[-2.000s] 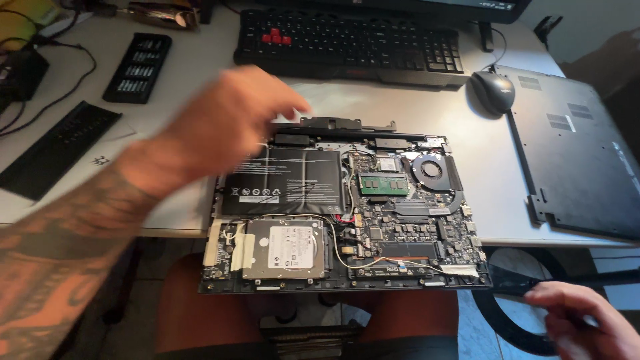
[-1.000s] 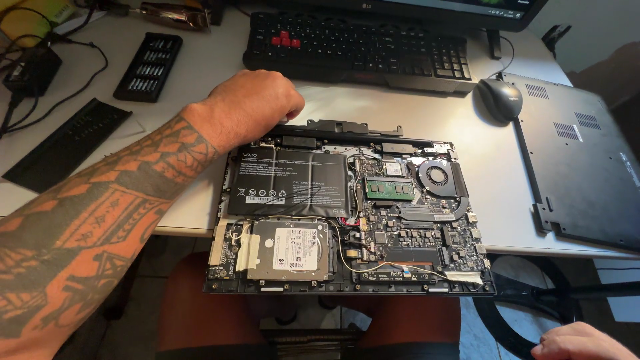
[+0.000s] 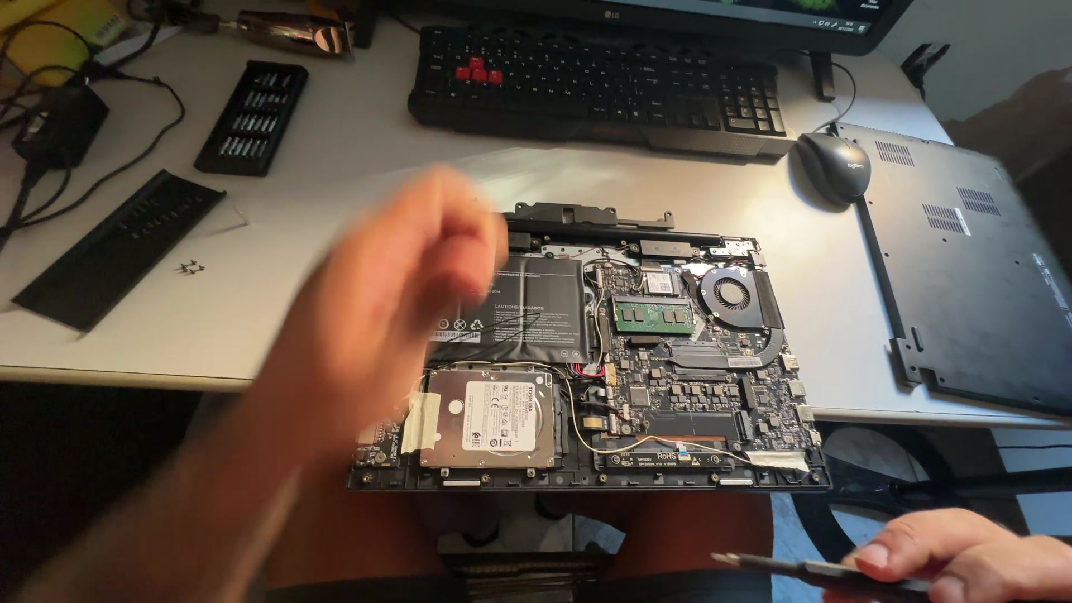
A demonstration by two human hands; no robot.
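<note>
An opened laptop base (image 3: 586, 481) rests at the table's front edge, its insides showing: a black battery (image 3: 536, 310), a hard drive (image 3: 448, 427) with tape at its left, a green memory module (image 3: 653, 316) and a cooling fan (image 3: 730, 291). My left hand (image 3: 419, 251), blurred, is raised over the battery's left part; its fingers look curled, but whether anything is in them cannot be told. Low at the right, in front of the laptop, my right hand (image 3: 946, 557) grips a dark screwdriver (image 3: 821, 573) whose tip points left.
Behind stand a keyboard (image 3: 603, 92), a mouse (image 3: 833, 167) and a monitor (image 3: 670, 17). The laptop's bottom cover (image 3: 971, 268) lies right. At left are a bit case (image 3: 253, 117), a dark tray (image 3: 117, 251), small screws (image 3: 190, 267), a hair clipper (image 3: 293, 33) and a power adapter with cables (image 3: 63, 126).
My left hand has moved from beyond the laptop's rear left edge to over the battery. My right hand, low at the frame's edge a second ago, now shows more fully with the screwdriver.
</note>
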